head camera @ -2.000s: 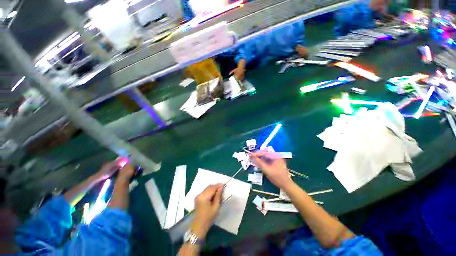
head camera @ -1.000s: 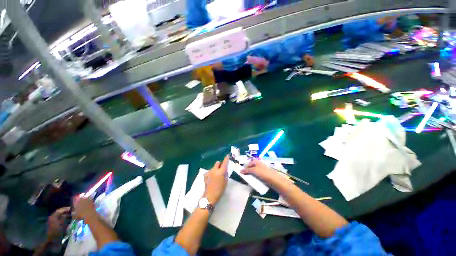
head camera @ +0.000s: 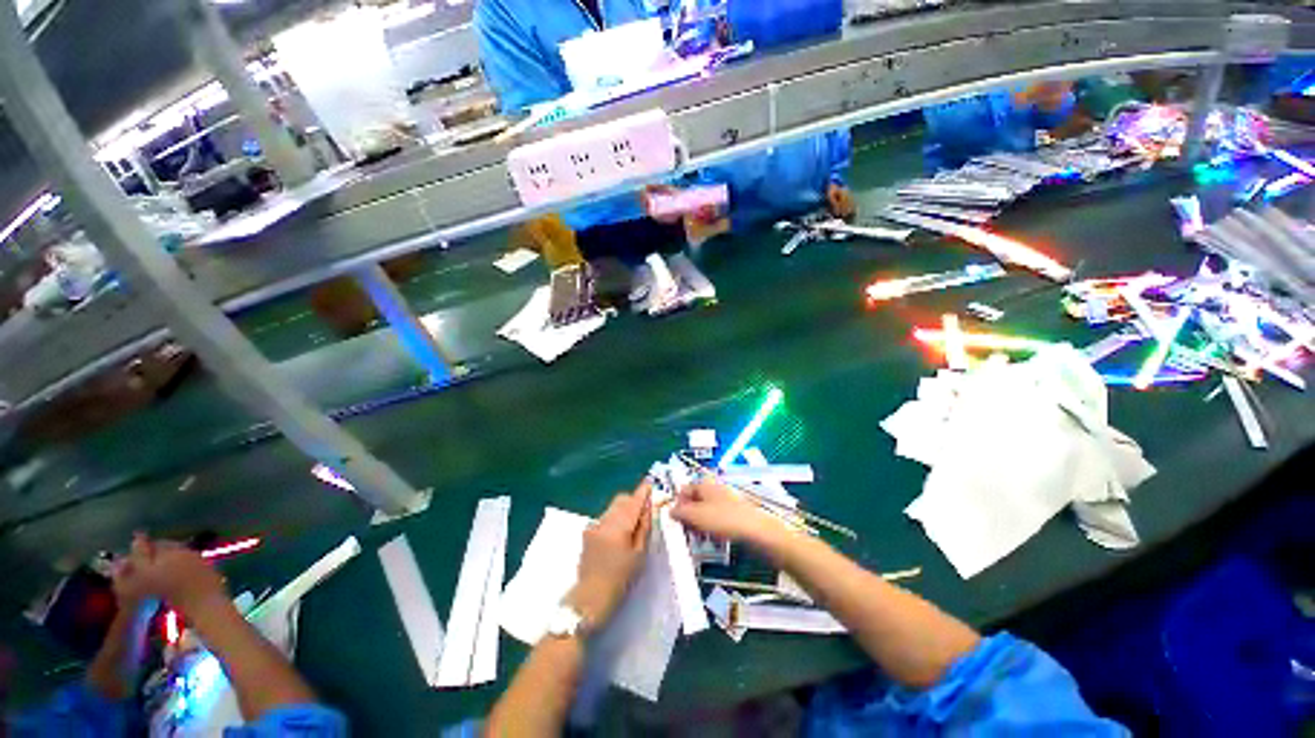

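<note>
My left hand (head camera: 617, 539) and my right hand (head camera: 710, 508) meet at the upper end of a white flat strip (head camera: 679, 574). The strip hangs down toward me over the white sheet (head camera: 548, 574). My left fingers close on the strip's end; my right fingertips pinch at the same spot, and what they hold is too small to tell. Small white pieces (head camera: 701, 440) lie just beyond my hands. A lit LED stick (head camera: 753, 425), glowing green to blue, lies behind them. Thin tan sticks (head camera: 887, 575) and short white strips (head camera: 786, 619) lie to the right.
Flat strips (head camera: 472, 591) lie at left. Crumpled white sheets (head camera: 1010, 459) lie at right, with glowing bars (head camera: 1161, 325) beyond. Another person's hands (head camera: 166, 574) work at far left. A slanted grey post (head camera: 260, 378) stands left. A shelf rail with a socket strip (head camera: 597, 159) crosses ahead.
The white strip, slanted between my hands a second ago, now hangs nearly upright. My hands have come together at its top. The LED stick turned from blue to green-blue.
</note>
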